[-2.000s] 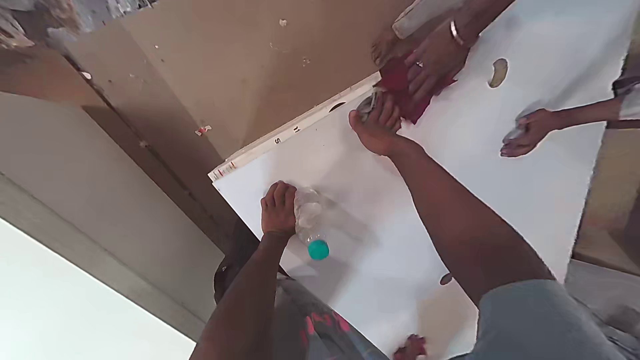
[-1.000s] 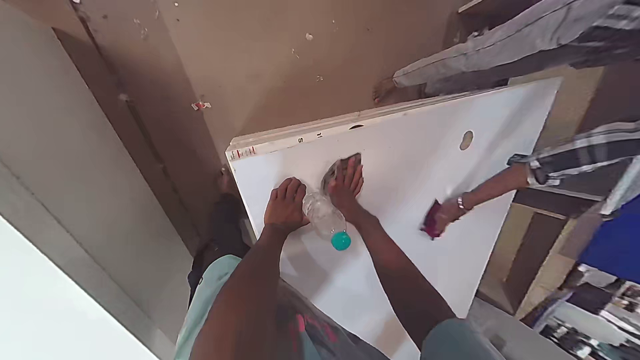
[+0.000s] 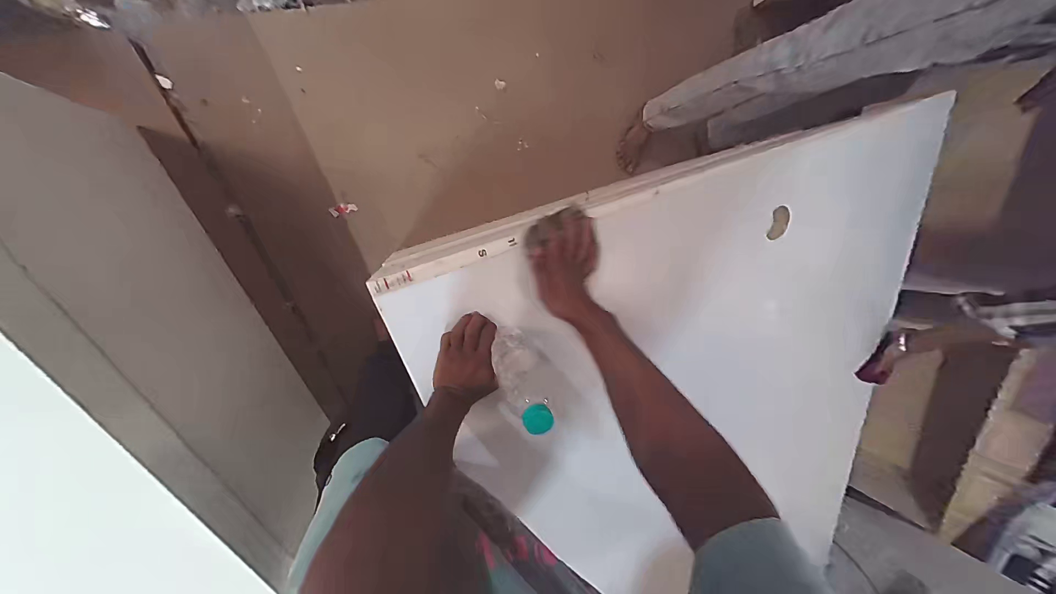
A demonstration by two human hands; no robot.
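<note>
My left hand (image 3: 467,356) is curled beside a clear plastic bottle (image 3: 518,363) with a teal cap (image 3: 538,419); its fingers touch or grip the bottle's side, though the frame does not settle which. The bottle is upon a white panel (image 3: 726,330), the top one of a stack. At the panel's far edge my right hand (image 3: 564,268), blurred, presses down on a greyish cloth or pad (image 3: 551,227), which shows around its fingertips.
An oval spot or cutout (image 3: 778,223) marks the panel at right. Beyond the right edge, a co-worker's hand (image 3: 899,342) holds a dark red cloth (image 3: 876,369). Another person's trouser leg (image 3: 759,74) and bare foot (image 3: 634,147) are past the far edge. Brown floor (image 3: 462,124) bears scraps.
My right hand has moved with the grey cloth from beside the bottle to the panel's far edge. The co-worker's hand with the red cloth has shifted from the panel to its right edge.
</note>
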